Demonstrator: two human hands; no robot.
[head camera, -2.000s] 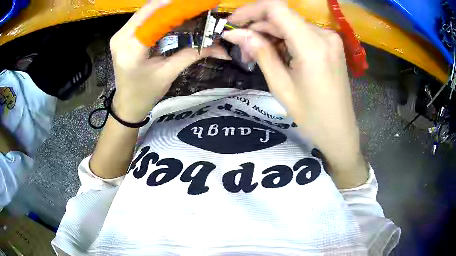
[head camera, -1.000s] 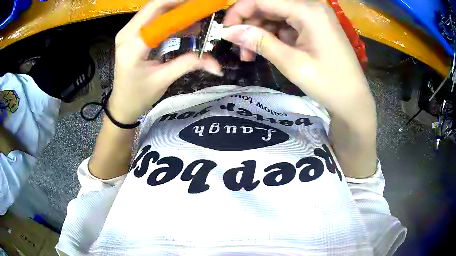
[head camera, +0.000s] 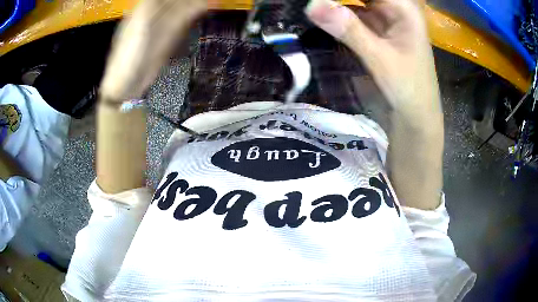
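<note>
My right hand (head camera: 377, 44) holds a dark camera unit (head camera: 283, 17) at the top middle, with the thumb at its right side. A white flat strip or cable (head camera: 297, 71) with a blue edge hangs down from the unit, blurred. The unit's upper part is cut off by the top edge. My left hand (head camera: 147, 44) is at the upper left, blurred, apart from the unit. Its fingers are cut off or too blurred to tell whether they hold anything.
The yellow-orange bench edge (head camera: 472, 47) curves across the top. Blue trays (head camera: 508, 17) show at the upper corners. Another person's light blue sleeve (head camera: 26, 153) is at the left. Thin cables (head camera: 519, 135) hang at the right.
My left hand has let go of the unit and moved left. The unit is now in my right hand, turned, with the white strip hanging. The orange finger sleeve and the red item are out of sight.
</note>
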